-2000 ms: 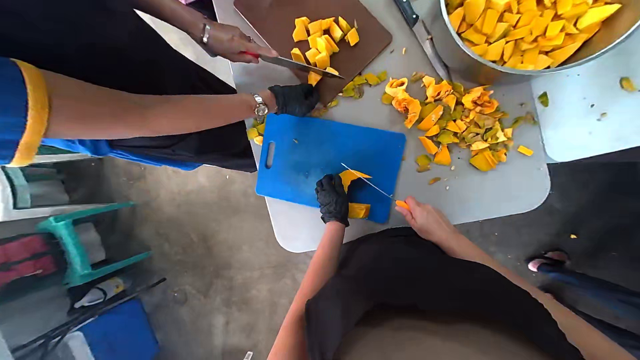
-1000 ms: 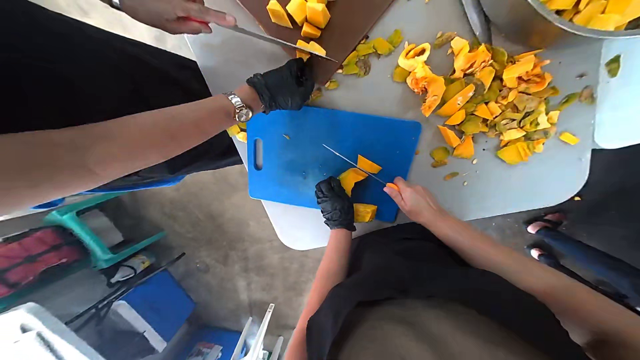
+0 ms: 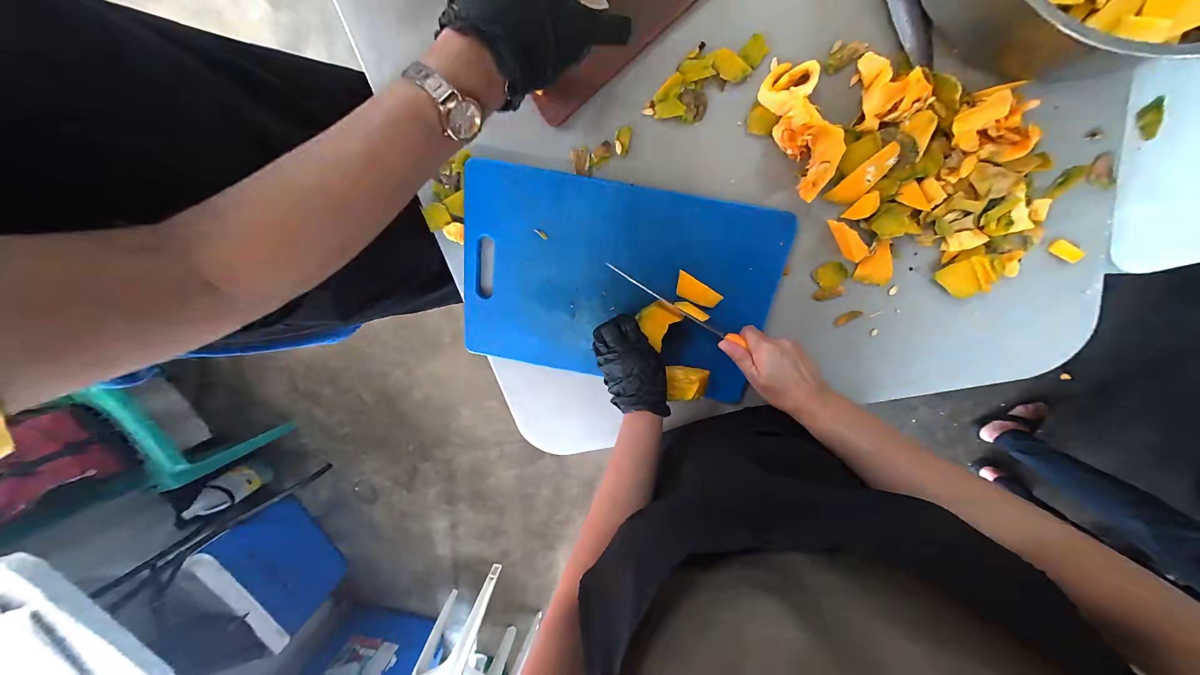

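My left hand (image 3: 631,366), in a black glove, holds a chunk of orange squash (image 3: 659,322) against the blue cutting board (image 3: 562,244). Bare, my right hand (image 3: 776,367) grips the orange handle of a kitchen knife (image 3: 664,300), its blade lying across the squash and pointing up and left. Two cut pieces sit by the blade, the farther one (image 3: 699,288) apart from it. Another squash chunk (image 3: 687,382) rests at the board's near edge, right of my left hand. The fingertips of my left hand are partly hidden by the glove's folds.
Squash peels and pulp (image 3: 900,178) lie heaped right of the board. A metal pot (image 3: 1003,42) of cut squash stands at the upper right. At the upper left, a co-worker's gloved hand (image 3: 530,42) is over a brown cutting board (image 3: 609,70). The table's near edge runs below the blue board.
A cut squash piece now lies apart beyond the blade, and another slice sits beside it. The co-worker's knife, seen earlier, is out of view. The view has shifted closer to the blue board.
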